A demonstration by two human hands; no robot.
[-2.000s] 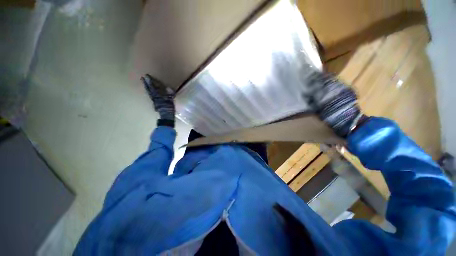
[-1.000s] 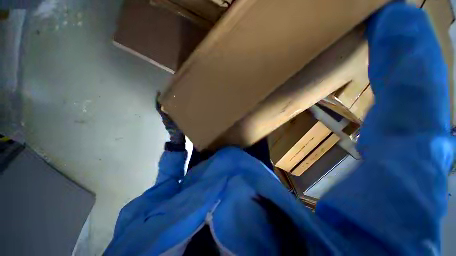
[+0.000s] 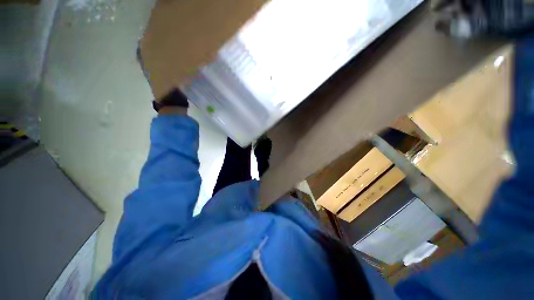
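A shiny white-silver wrapped inner pack (image 3: 304, 58) lies tilted at the top centre, with a small green dot near its lower corner. A brown carton flap (image 3: 199, 41) is on its left side and a longer brown flap (image 3: 363, 117) runs along its right side. My left hand (image 3: 172, 99) is at the lower edge of the left cardboard and supports it; its fingers are mostly hidden behind it. My right hand (image 3: 483, 17), in a striped glove, is blurred and cut off by the top edge, by the far end of the long flap; its grip is unclear.
Cartons with printed text (image 3: 354, 181) stand at the lower right beside a grey box (image 3: 401, 231) and a blurred grey bar (image 3: 416, 181). A large brown carton surface (image 3: 462, 135) is at the right. A grey panel (image 3: 44, 220) is at the lower left. Pale green floor (image 3: 93, 123) shows on the left.
The carton has tipped: a second ago its brown outside faced me, now the shiny pack shows again. My left hand has moved up and left, behind cardboard. My right glove has come into view.
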